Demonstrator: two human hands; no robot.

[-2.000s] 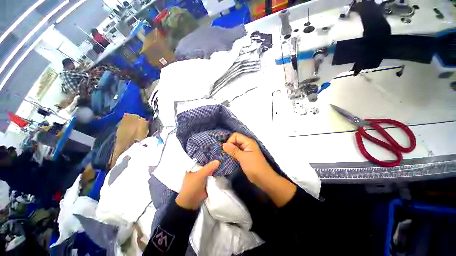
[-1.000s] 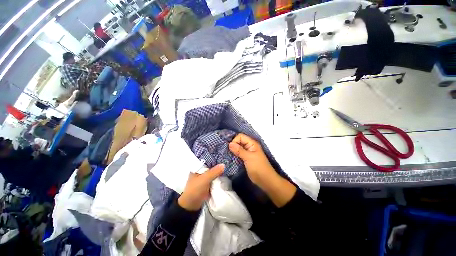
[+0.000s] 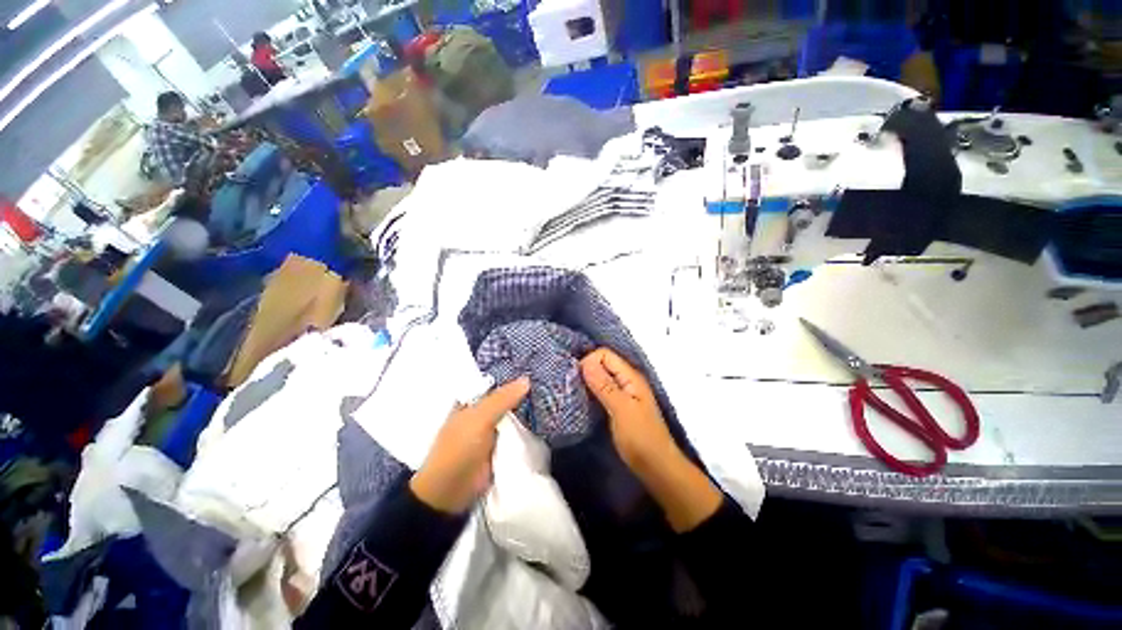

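A rounded section of checked blue-grey shell fabric [image 3: 541,369] lies between my hands, with a larger checked band curving around it. White lining [image 3: 523,505] hangs bunched below. My left hand [image 3: 465,446] holds the section's lower left edge with thumb and fingers. My right hand [image 3: 625,404] pinches its right edge between thumb and fingertips. Any thread ends or seam under the fingertips are too small to tell. The red-handled scissors [image 3: 911,416] lie on the machine bed, blades pointing up-left.
The white sewing machine [image 3: 849,222] with black tape stands at the right. Stacked garment pieces [image 3: 597,212] lie behind the work. A white and grey garment heap [image 3: 271,425] is at the left. A blue crate [image 3: 972,597] is below right. A person [image 3: 172,138] is in the far background.
The camera view has shifted, so the machine and scissors sit lower. The rounded checked section now looks more spread and smooth between my hands. Both hands keep hold of it.
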